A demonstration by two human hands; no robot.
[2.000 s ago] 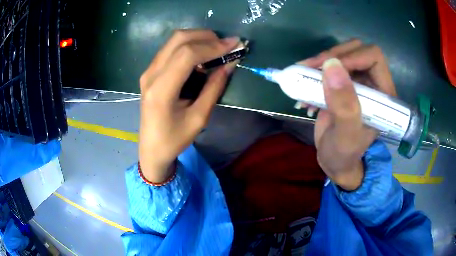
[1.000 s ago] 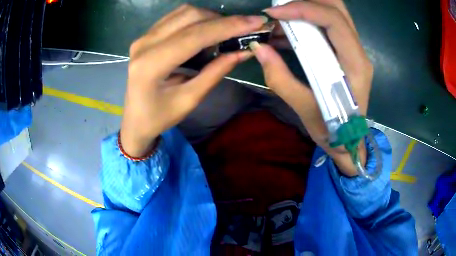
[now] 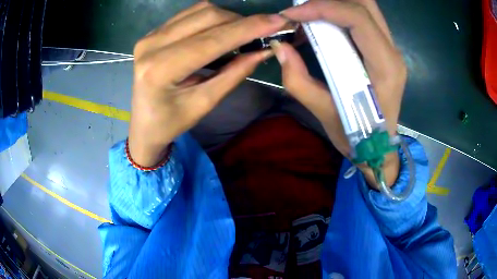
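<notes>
My left hand (image 3: pixel 185 82) grips a small black housing (image 3: pixel 267 41) between thumb and fingertips, seen nearly edge-on with a pale rim. My right hand (image 3: pixel 354 65) holds the white dispensing syringe (image 3: pixel 340 76) against its palm, the green adapter (image 3: pixel 374 148) toward my wrist and a clear air hose (image 3: pixel 406 180) curving from it. The right thumb and index fingertips also touch the housing's right end. The syringe's needle end is out of the picture at the top. Fingers hide much of the housing.
Stacked black trays (image 3: pixel 20 60) stand at the far left. A red tray (image 3: pixel 490 49) is cut off at the right edge. The green bench (image 3: pixel 430 71) has small flecks on it. A blue sleeve or cloth (image 3: pixel 482 210) shows at the lower right, above the grey floor (image 3: pixel 82 136).
My right hand has swung the syringe from pointing at the housing to steeply upright and brought its fingertips onto the housing. In the last second the hands have shifted only slightly.
</notes>
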